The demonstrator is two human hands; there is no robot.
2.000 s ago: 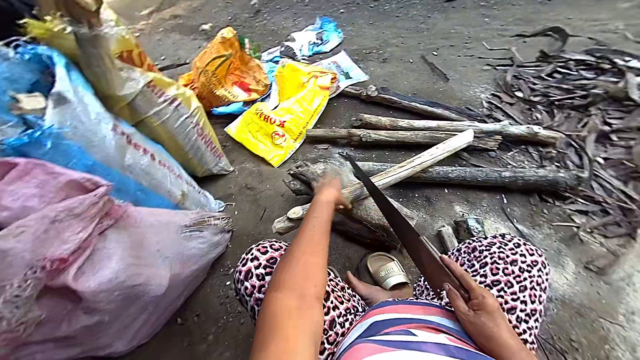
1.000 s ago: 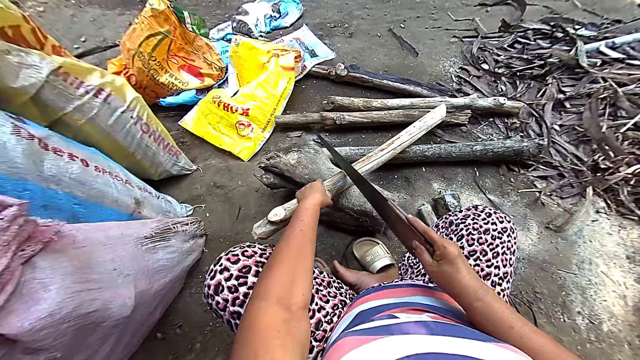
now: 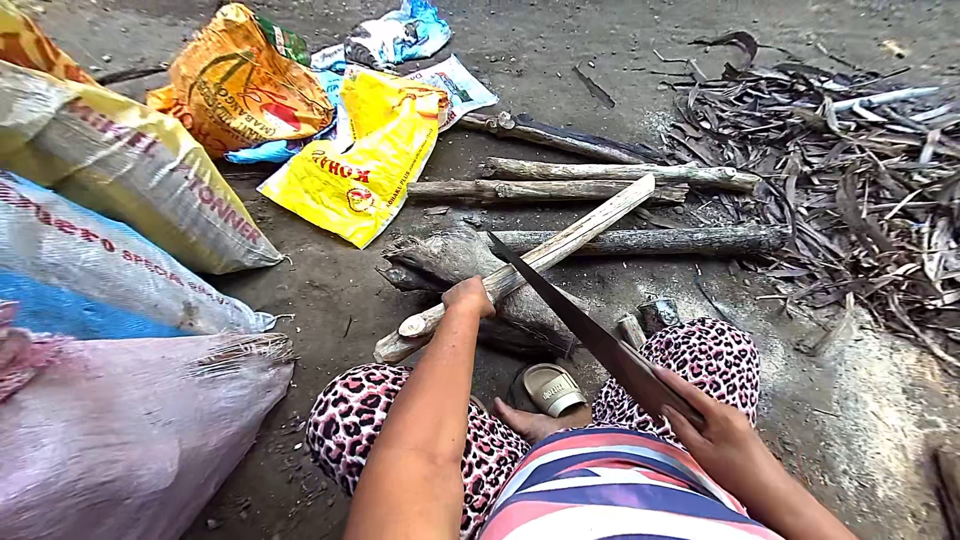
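My left hand (image 3: 469, 298) is closed around a pale peeled wooden pole (image 3: 570, 236), which slants up to the right across a thick log (image 3: 525, 304). A second pale piece of wood (image 3: 391, 348) shows under the pole's lower end. In my right hand (image 3: 694, 420) is a long, dark, tapering blade (image 3: 592, 330), probably a handsaw; its teeth cannot be made out. Its narrow tip points up and left, just above the pole, and whether it touches the wood is unclear. My fingers cover its handle end.
Beyond the log lie several wooden poles (image 3: 675, 241) on the dirt. Stuffed sacks (image 3: 150, 420) stand at left, near a yellow plastic bag (image 3: 360, 165) and an orange bag (image 3: 240, 90). Dry leaves and strips (image 3: 847, 187) are heaped at right. Short wood pieces (image 3: 631, 330) lie by my knee.
My left hand was blurred near the log two seconds ago; it now grips the pole lower down, toward its near end. The blade stays in my right hand. The view has shifted somewhat.
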